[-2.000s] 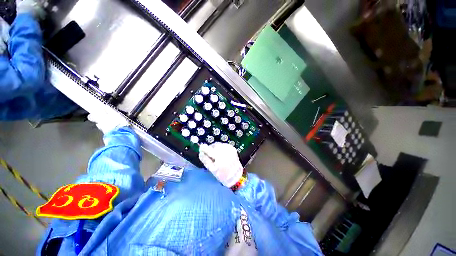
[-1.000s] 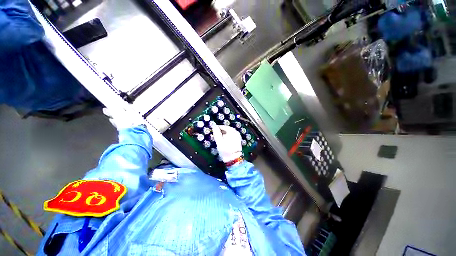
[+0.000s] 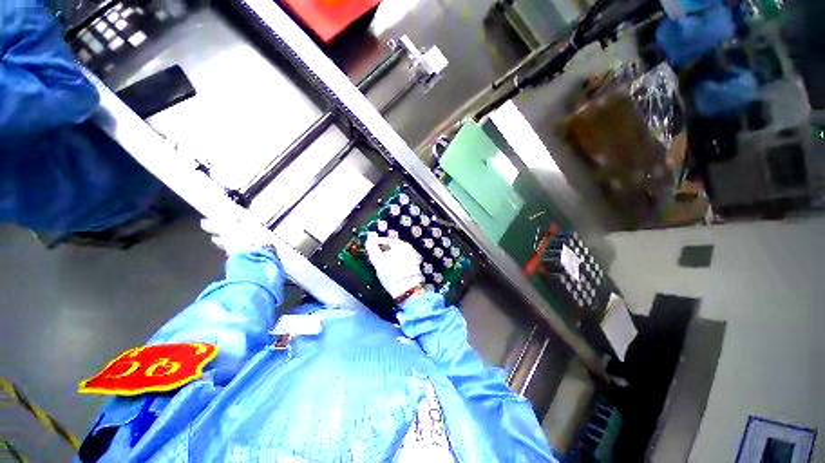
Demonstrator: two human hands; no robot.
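A green circuit board [image 3: 435, 237] crowded with pale-topped round capacitors sits in a black carrier [image 3: 336, 246] between the conveyor rails. My right hand [image 3: 395, 265], in a white glove, is over the left and lower part of the board, fingertips at the capacitors near its left edge. The hand hides some parts; whether it grips one cannot be told. My left hand [image 3: 239, 231], also white-gloved, rests on the near conveyor rail [image 3: 312, 278], left of the carrier. Its fingers are small and blurred.
Pale-green sheets [image 3: 475, 163] lie on the green-matted bench beyond the far rail. A spare board [image 3: 575, 270] with a red strip [image 3: 542, 248] and a white paper [image 3: 619, 326] are there too. A dark block [image 3: 156, 92] lies at left. A person's blue sleeve [image 3: 41, 68] shows upper left.
The view has shifted. My right hand has moved from lower right, across the middle, to the left part of the board. My left hand stays on the near rail. More of the red box shows at top.
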